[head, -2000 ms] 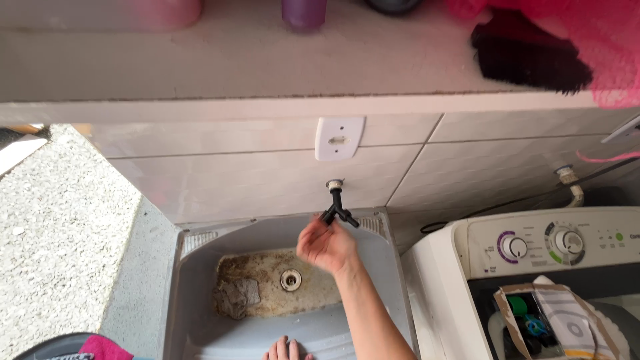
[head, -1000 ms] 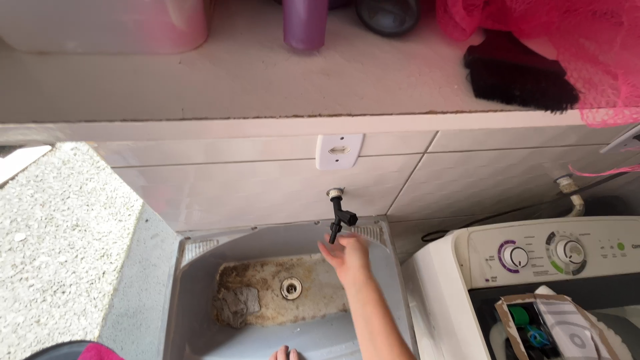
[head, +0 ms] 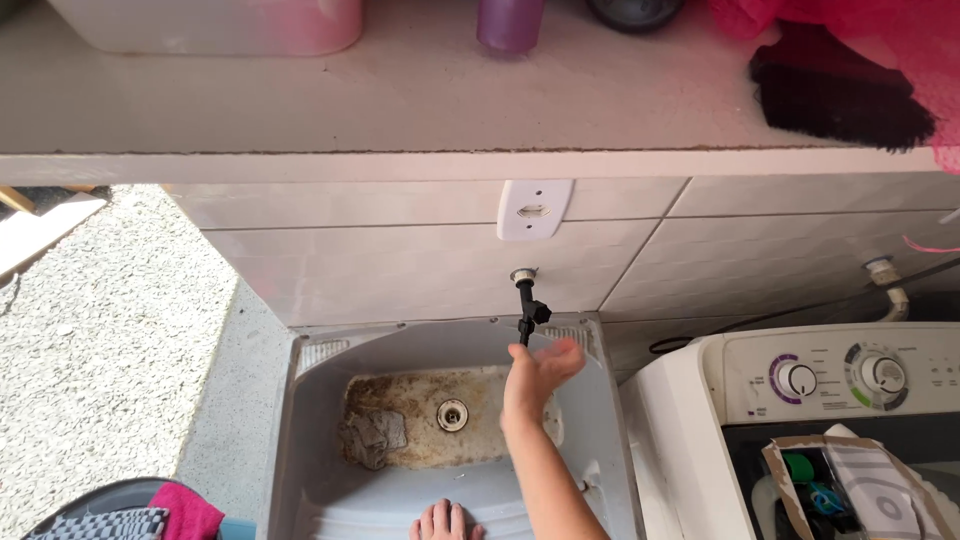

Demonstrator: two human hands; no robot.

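Just below the spout of a black plastic tap (head: 528,311) on the tiled wall, my right hand (head: 541,375) is spread with fingers apart and nothing in it. Beneath is a grey laundry sink (head: 465,484) with a brown-stained bottom. A drain (head: 452,415) sits in the middle of that bottom, and a crumpled grey cloth (head: 375,439) lies to its left. My left hand (head: 444,521) rests on the near, ridged side of the sink; only its fingers show, and nothing is seen in them.
A shelf (head: 375,112) overhangs the wall, bearing a purple bottle (head: 508,26) and a black brush (head: 840,86). At the right stands a washing machine (head: 757,360) with an open carton (head: 862,480) on it. A dark basin (head: 112,495) with cloths is at lower left.
My right hand was at the tap two seconds ago; it is now lower, under the spout, with its fingers apart. The tap's handle has turned.
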